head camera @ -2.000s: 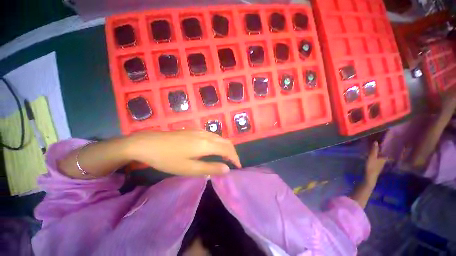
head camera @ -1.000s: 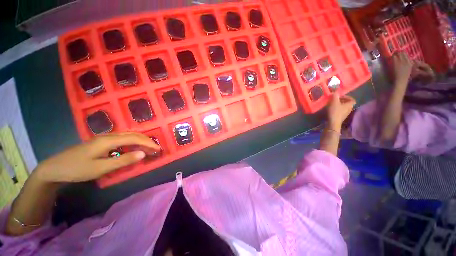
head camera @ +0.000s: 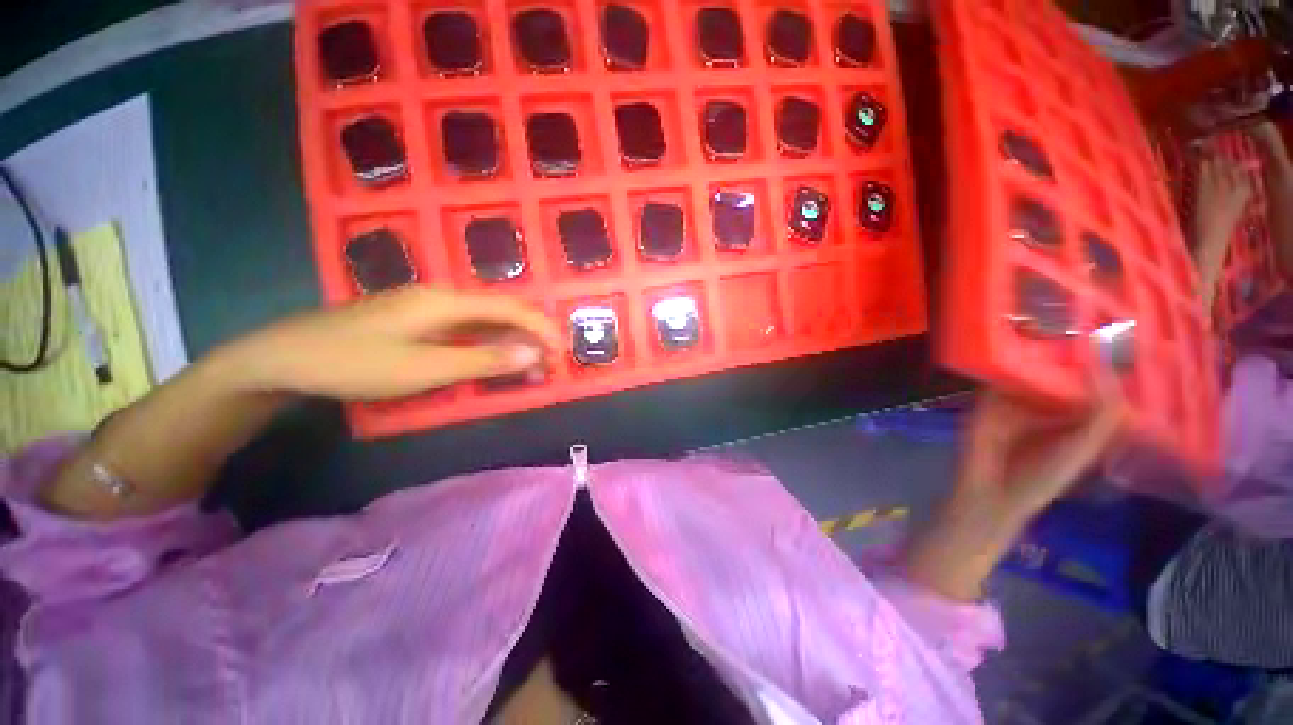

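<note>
A large red tray (head camera: pixel 837 305) lies in front of me with rows of dark square watch heads; two lit ones (head camera: pixel 594 334) are in its near row. My left hand (head camera: pixel 426 344) lies over the near-left pockets, its fingertips at a dark watch (head camera: pixel 511 375); whether it grips the watch is hidden. A second red tray (head camera: pixel 978 213) at right is tilted and blurred, with several watches in it. My right hand (head camera: pixel 1028 453), also blurred, is shut on its near edge, partly behind it. A bright watch (head camera: pixel 1113 340) lies beside those fingers.
Left on the green mat are a white sheet (head camera: pixel 128 170), a yellow sheet (head camera: pixel 107 312), a pen (head camera: pixel 82 305) and a black cable (head camera: pixel 43 283). Another person's arm (head camera: pixel 1219 213) and red trays are at the far right. Blue stools stand below the bench edge.
The second tray has gone from lying flat to tilted, and my right hand has moved onto its near edge. My left hand stays at the near-left pockets. The view has shifted.
</note>
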